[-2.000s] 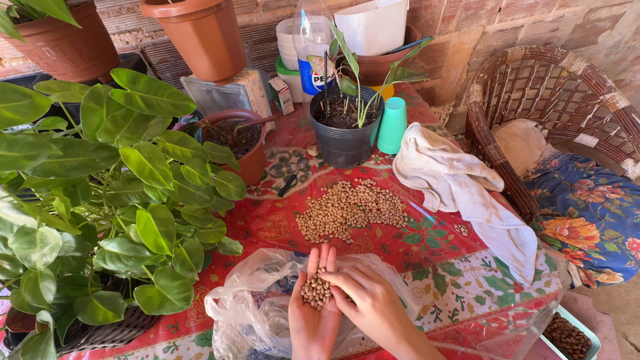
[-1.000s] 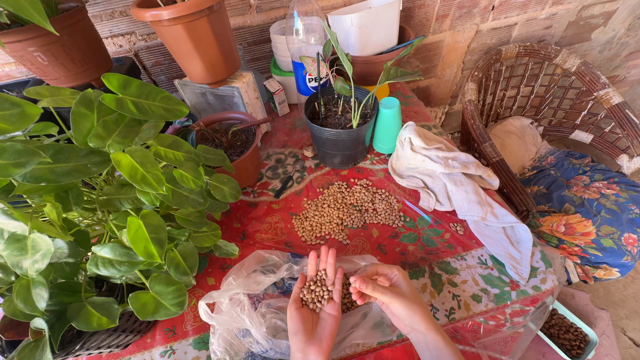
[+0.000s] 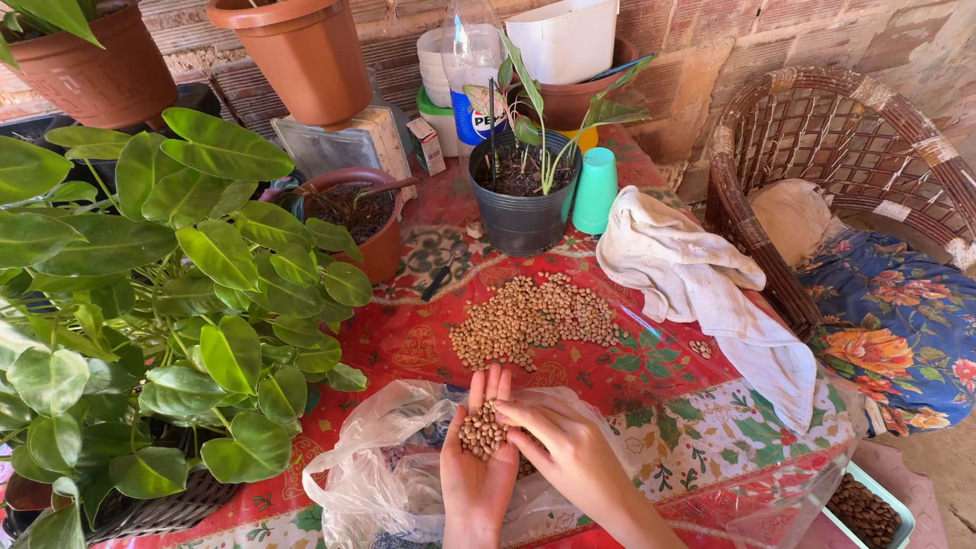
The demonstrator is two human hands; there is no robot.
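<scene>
My left hand [image 3: 480, 465] is palm up and cupped under a small heap of light brown beans [image 3: 482, 431]. The thumb and fingertips of my right hand [image 3: 560, 442] touch the right side of that heap; whether they pinch a bean cannot be told. Both hands are above a crumpled clear plastic bag [image 3: 389, 465], and part of its contents shows behind my right wrist. Just beyond my fingertips a larger pile of beans [image 3: 526, 320] is spread on the red patterned tablecloth [image 3: 415, 347]. A few loose beans [image 3: 700, 348] lie to the right of it.
A leafy potted plant [image 3: 191, 305] fills the left. Behind the pile are a black plant pot [image 3: 522, 210], a green cup [image 3: 596, 191] and a plastic bottle [image 3: 473, 84]. A white cloth [image 3: 679, 267] hangs over the right edge, near a wicker chair [image 3: 762, 137]. A tray [image 3: 903, 511] stands low at right.
My right hand was raised slightly off the palm a second ago, with fingertips together; now it is back against the beans in my left hand.
</scene>
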